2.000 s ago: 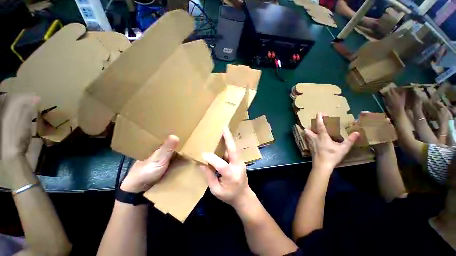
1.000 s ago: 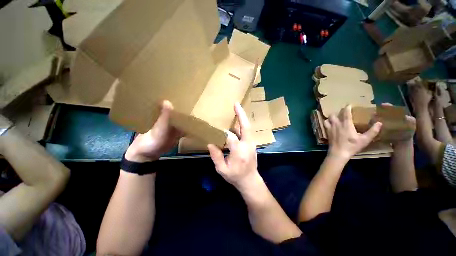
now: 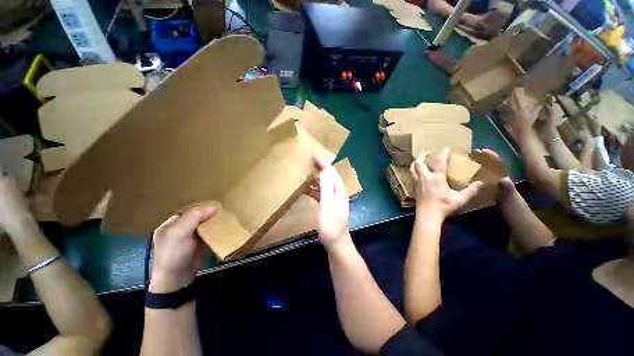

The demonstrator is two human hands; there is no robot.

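Observation:
A partly folded mailer box (image 3: 267, 182) is tilted up over the bench's front edge, its large lid panel (image 3: 182, 139) standing up to the left. My left hand (image 3: 182, 243), with a black wristband, grips the box at its near left corner, thumb on the folded end flap (image 3: 224, 235). My right hand (image 3: 332, 203) is upright against the right side wall, fingers together; its fingertips are partly hidden at the wall. Box blanks (image 3: 353, 179) lie on the bench behind and under the box.
At the right, another person's hands (image 3: 439, 188) fold a box beside a stack of blanks (image 3: 427, 118). At the left, a person's arm (image 3: 52, 268) is near other boxes. A black box with red terminals (image 3: 353, 52) and a black upright case (image 3: 283, 52) stand behind on the green bench (image 3: 410, 66).
The near end flap, flat two seconds ago, is now folded up. My right hand has moved from the near corner to the right side wall. The lid leans further left.

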